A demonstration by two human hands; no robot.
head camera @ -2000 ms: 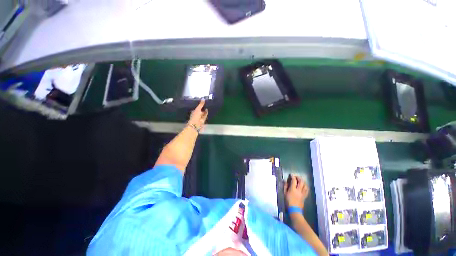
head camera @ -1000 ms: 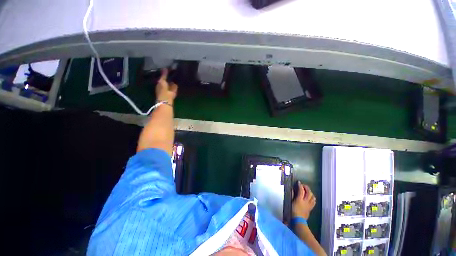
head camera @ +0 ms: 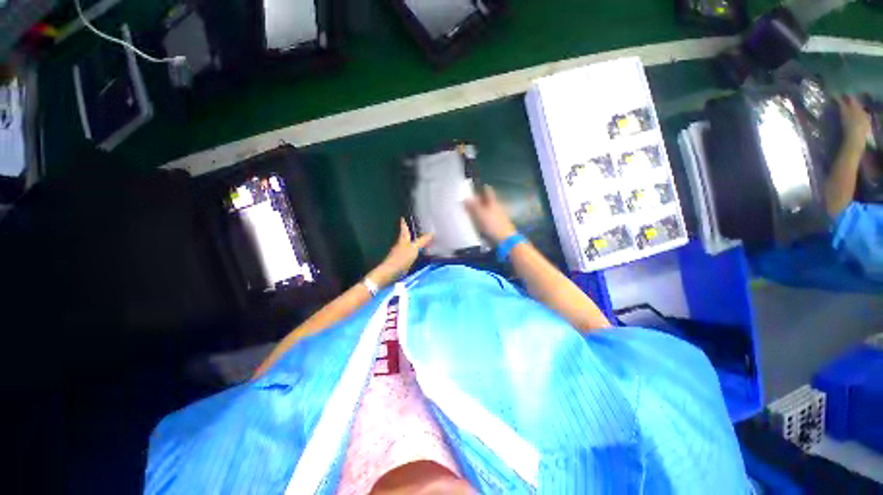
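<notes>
A tablet body [head camera: 443,198] with a large silver-grey panel lies on the green mat in front of me. My left hand [head camera: 405,253] is at its lower left edge, fingers spread. My right hand [head camera: 491,215] is at its right side, slightly blurred, with the blue wrist strap [head camera: 510,247] on the wrist. Whether either hand grips the tablet is not clear. A white board tray [head camera: 581,106] stands to the right, with small boards [head camera: 608,242] in several pockets.
Another tablet body [head camera: 274,237] lies at left in a black foam carrier. More units [head camera: 290,24] lie beyond the pale dividing strip [head camera: 387,113]. A blue bin [head camera: 721,300] holding black pieces is at right. Another person's hand [head camera: 854,121] is at far right, near stacked carriers [head camera: 741,174].
The view has shifted downward. My left hand has come back from the far units to the near tablet's left side. My right hand has moved onto or over its right side.
</notes>
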